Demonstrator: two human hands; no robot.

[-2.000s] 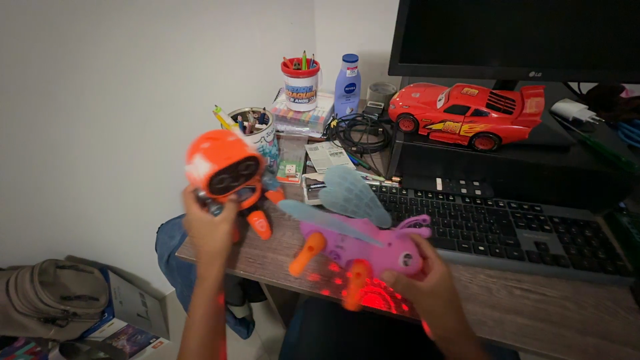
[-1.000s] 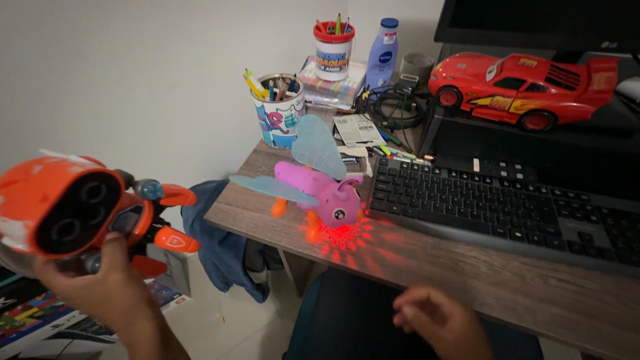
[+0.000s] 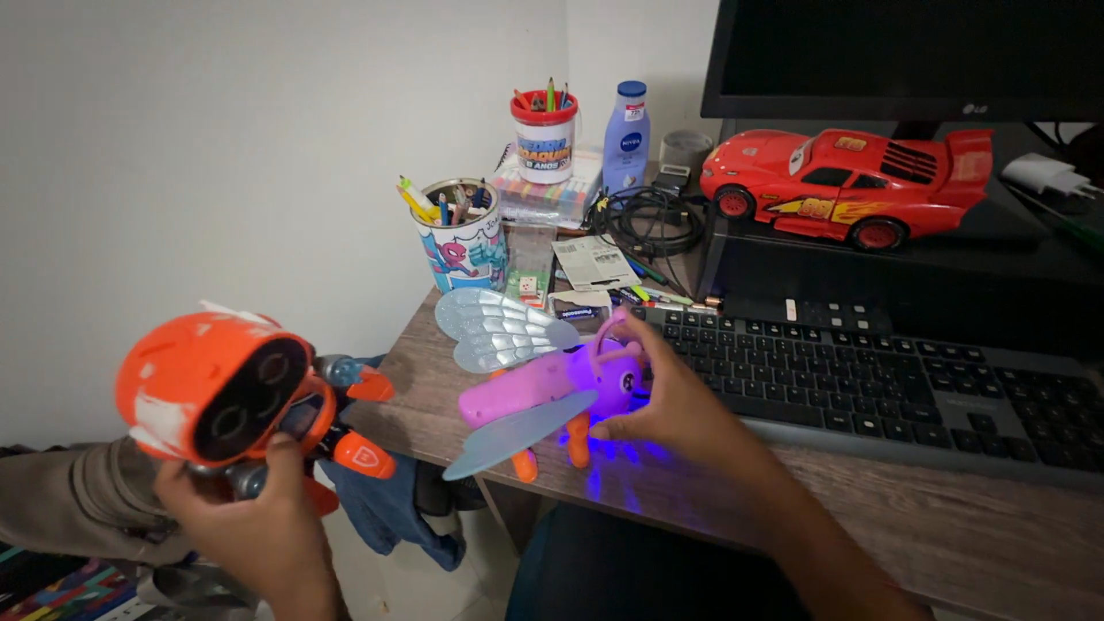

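My left hand (image 3: 250,526) grips an orange toy robot (image 3: 216,388) with a black face panel, held in the air left of the desk edge. A pink and purple winged toy insect (image 3: 535,384) stands on orange legs at the desk's front left, its head toward the right. Around its head are the fingers of my right hand (image 3: 664,388), thumb below and forefinger at the antennae. Blue-violet light shines from the insect's head onto the wood.
Behind the insect stand a decorated pencil tin (image 3: 466,250), a red-rimmed mug (image 3: 545,142) of pencils and a lotion bottle (image 3: 627,142). A coiled black cable (image 3: 660,220), a keyboard (image 3: 862,379), a red toy car (image 3: 841,185) and a monitor (image 3: 862,60) are farther right. Blue cloth (image 3: 379,509) hangs below the desk's left edge.
A second ago my right hand was off the insect, near the desk's front edge; now it is at the insect's head. The insect's light has turned from red to blue-violet.
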